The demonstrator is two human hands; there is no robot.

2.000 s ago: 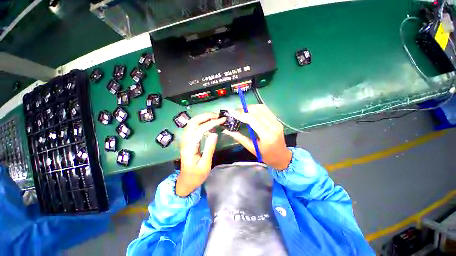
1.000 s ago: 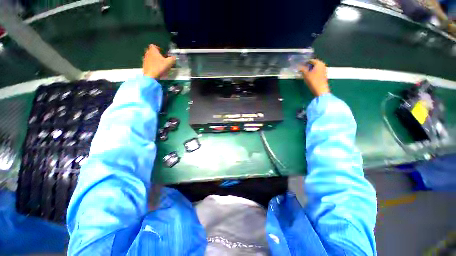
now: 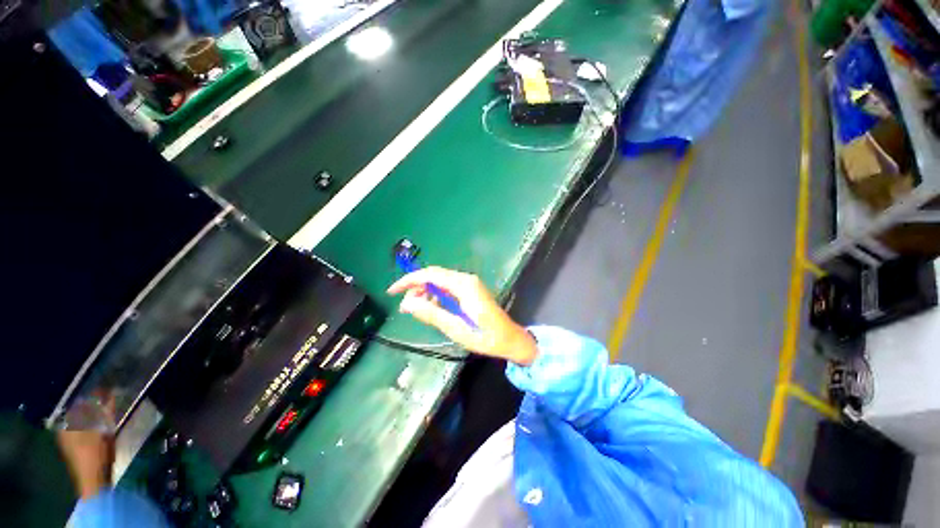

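Note:
My right hand (image 3: 459, 309) holds the blue stick tool (image 3: 445, 300) over the green bench, its fingertips pointing left. One black module (image 3: 406, 250) lies just beyond the stick's tip. The black test fixture (image 3: 270, 356) sits left of my right hand, with red displays on its near edge. The clear guard panel (image 3: 180, 309) runs along the fixture's far side, below the large black panel (image 3: 82, 196). My left hand (image 3: 89, 449) is at the guard's left end, dim and partly behind it; its grip cannot be made out.
Several modules (image 3: 288, 492) lie before the fixture at lower left. Two modules (image 3: 324, 180) lie on the dark conveyor. A cable (image 3: 423, 349) leaves the fixture. A second device (image 3: 546, 95) with a yellow label stands up the bench. A blue-clad person (image 3: 701, 77) is beyond. Shelving stands right.
The view has swung right. My right hand has left the guard's right end and come down near the lone module, blue stick showing. My left hand remains by the guard's left end.

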